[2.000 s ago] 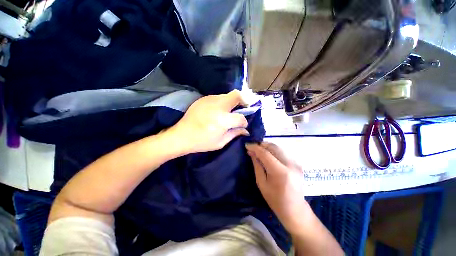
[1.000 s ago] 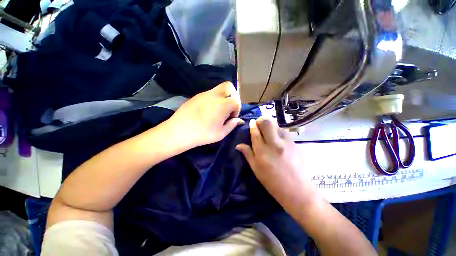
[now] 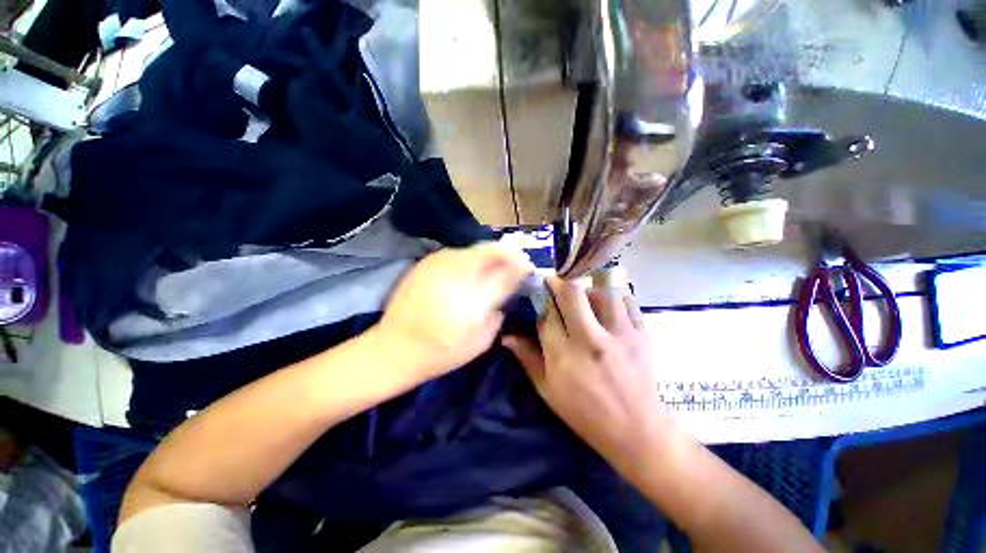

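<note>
A dark navy garment (image 3: 216, 205) with pale grey fabric (image 3: 260, 297) is spread left of the sewing machine (image 3: 465, 119) and runs over my lap. My left hand (image 3: 454, 300) is bare, slightly blurred, and pinches the garment's edge just left of the needle area. My right hand (image 3: 589, 351) is bare, with fingertips pressing on the cloth edge directly under the machine head. A small piece of grey edge shows between the hands. The needle and presser foot are mostly hidden by the head and my fingers.
Dark red-handled scissors (image 3: 849, 322) lie right of my right hand. A blue-edged flat object (image 3: 960, 306) is at the far right. A printed ruler (image 3: 789, 391) runs along the table's front edge. Blue crates (image 3: 795, 475) stand below. A purple round-faced device (image 3: 20, 270) is at far left.
My right hand has moved up from the cloth's lower edge to the needle area. The grey fabric at left shows more. The view has shifted, with the machine head appearing further left.
</note>
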